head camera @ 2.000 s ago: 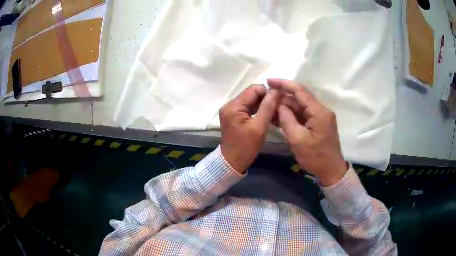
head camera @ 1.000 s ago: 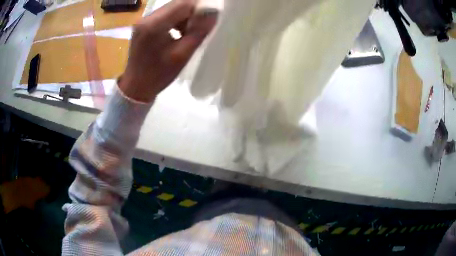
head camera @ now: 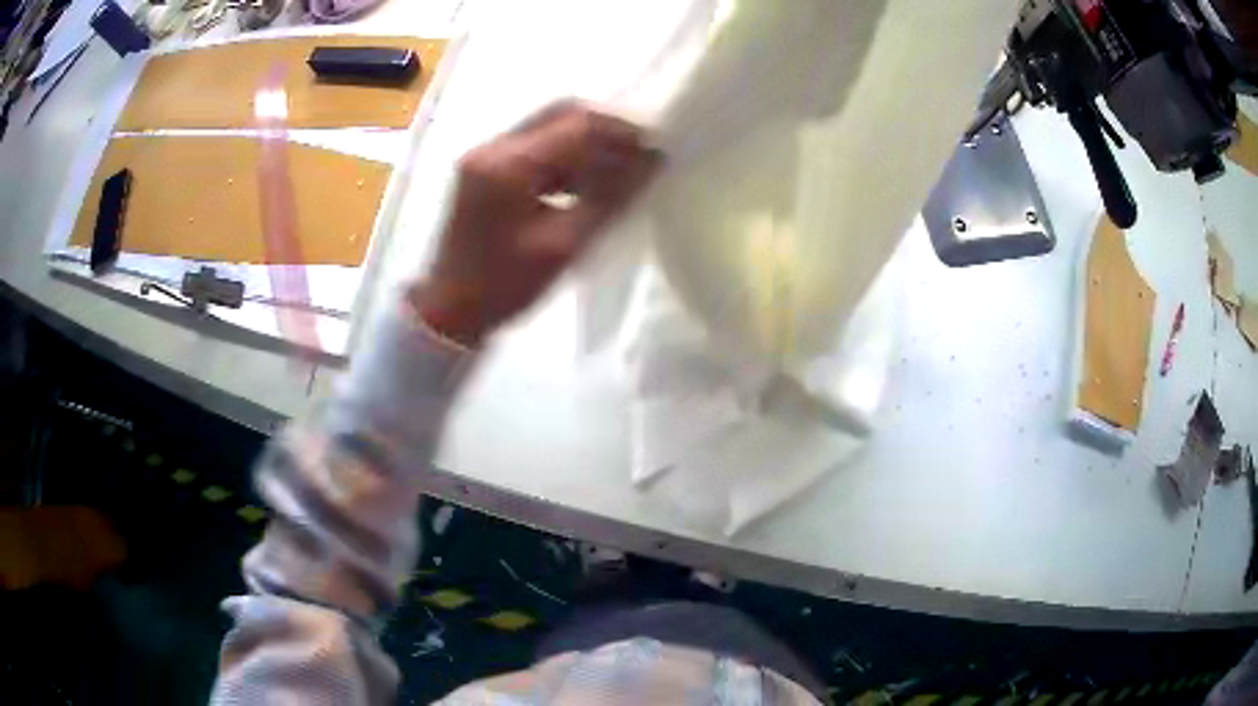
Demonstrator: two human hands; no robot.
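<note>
White fabric [head camera: 773,179] hangs raised in front of me at the centre, blurred, with its lower folds resting on the pale table. My left hand [head camera: 545,214] is blurred, its fingers closed on the fabric's upper left edge. My right hand is not in view; only a bit of sleeve shows at the lower right corner.
The cloth cutter [head camera: 1131,83] stands at upper right, over its silver base plate [head camera: 988,193]. A small tan pattern [head camera: 1117,324] and red pen [head camera: 1173,339] lie right. The left pattern board [head camera: 248,200] holds black bars and a dark clip [head camera: 213,288]. The table edge [head camera: 662,541] curves across below.
Both hands were together over the spread fabric; the fabric then rose and gathered. Since one second ago my left hand has moved right and lower, and more of the cutter shows.
</note>
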